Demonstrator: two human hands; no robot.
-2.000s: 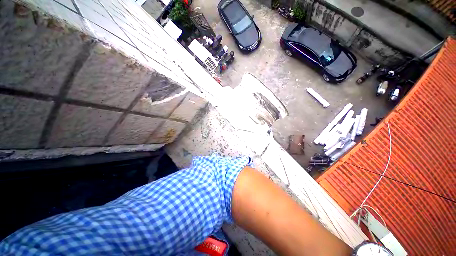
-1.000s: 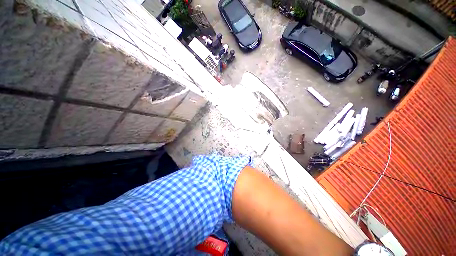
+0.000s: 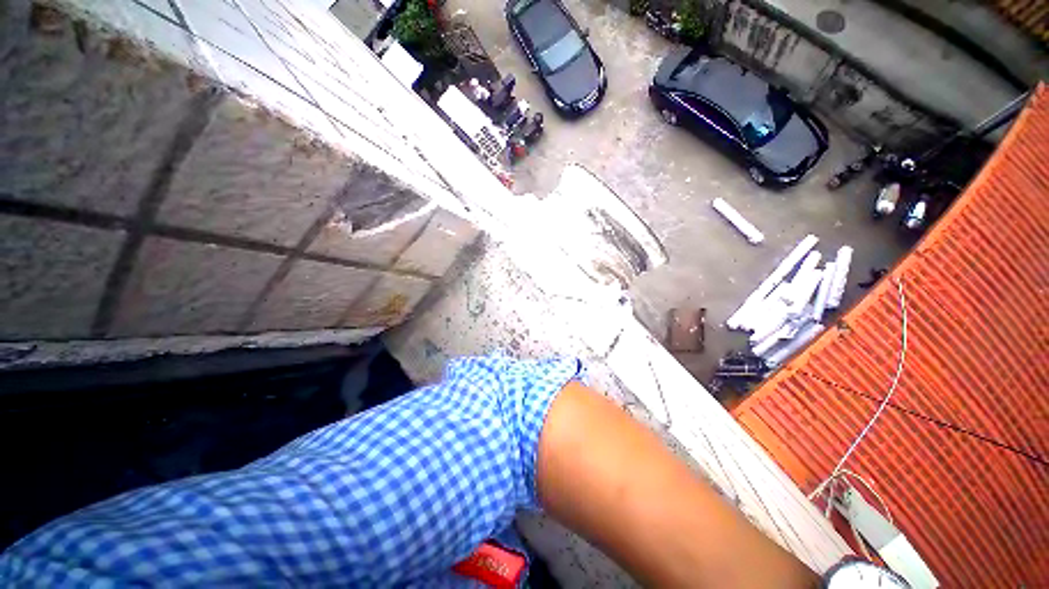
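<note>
My own arm in a blue-white checked sleeve (image 3: 345,483) reaches from the lower left across the rough concrete ledge (image 3: 477,311). The bare forearm (image 3: 656,495) slants down to the lower right edge. A round white wristwatch (image 3: 863,574) is cut off by the bottom edge. The hand beyond it is out of the picture, so what it does is hidden. My other hand is not in view either. A small red label (image 3: 495,564) with pale letters shows under the sleeve at the bottom.
Large grey wall tiles (image 3: 219,207) stand at left, above a dark opening (image 3: 173,426). Far below are a yard with two dark cars (image 3: 736,115), a pile of long white rolls (image 3: 794,299) and motorbikes. An orange corrugated roof (image 3: 966,345) with a loose pale cable (image 3: 891,397) lies at right.
The yard and roof have shifted very slightly to the right in the picture. The arm stays in nearly the same place on the ledge.
</note>
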